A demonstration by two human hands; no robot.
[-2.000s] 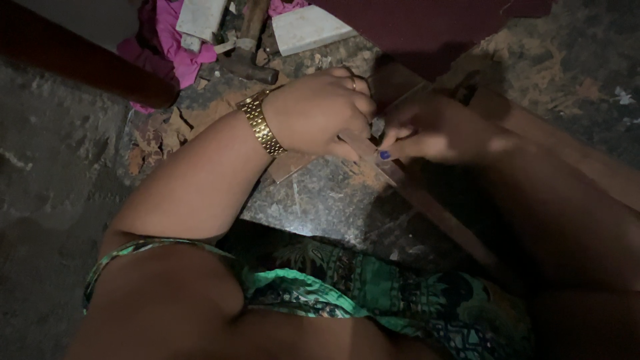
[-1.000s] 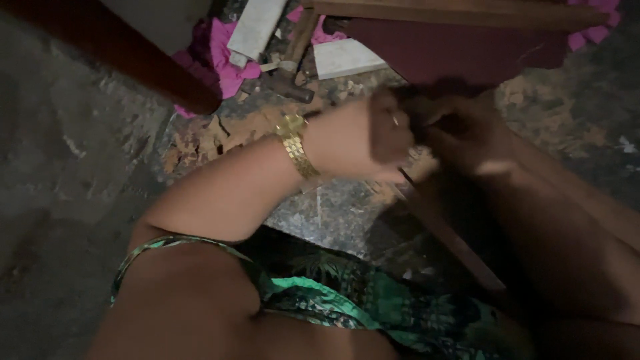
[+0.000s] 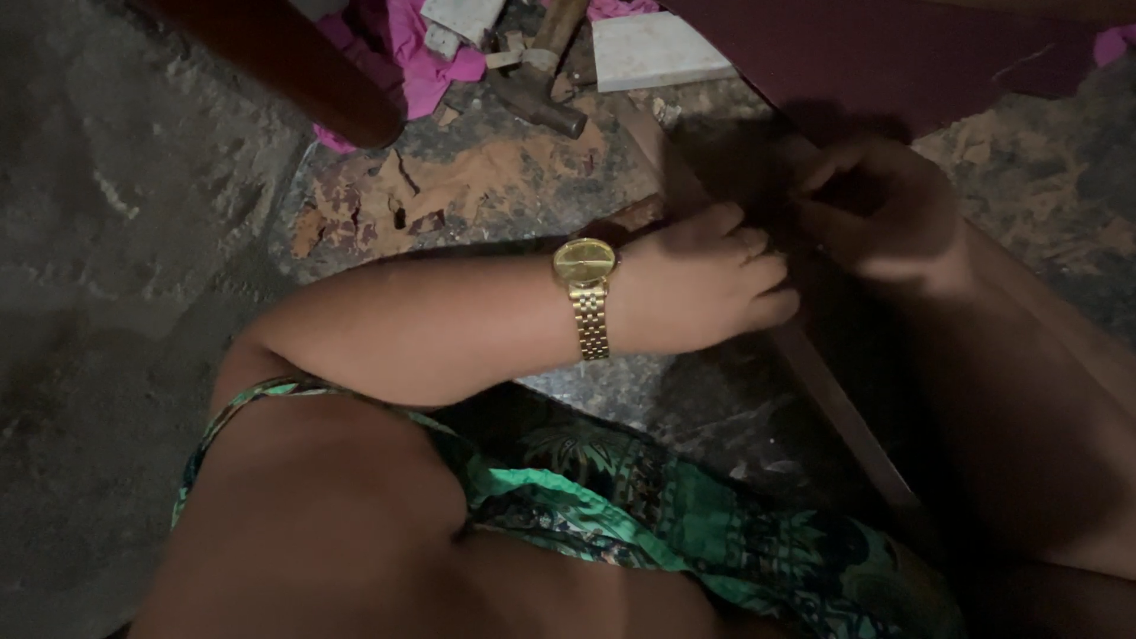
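Note:
My left hand (image 3: 710, 284), with a gold watch at its wrist, is closed over a long, narrow, flat strip (image 3: 839, 404). One end of the strip shows beyond my fingers toward the hammer, while the other slants down to the lower right. The strip's material cannot be told. Just right of it, my right hand (image 3: 883, 213) is curled with thumb and fingertips near each other; blur and shadow hide whether anything is between them. A small reddish-brown piece (image 3: 626, 216) lies beside my left wrist on the dark, worn slab (image 3: 612, 386).
A hammer (image 3: 541, 102) lies at the top, near a white tile piece (image 3: 657, 53) and pink cloth (image 3: 426, 62). A dark red sheet (image 3: 896, 62) covers the upper right. A reddish-brown rounded leg (image 3: 293, 71) reaches in at upper left. Brown scraps (image 3: 417, 195) are scattered over the slab.
My hands were close together at the strip in both earlier frames; now they are apart, the right one off to the right. More of the strip shows beyond my left hand.

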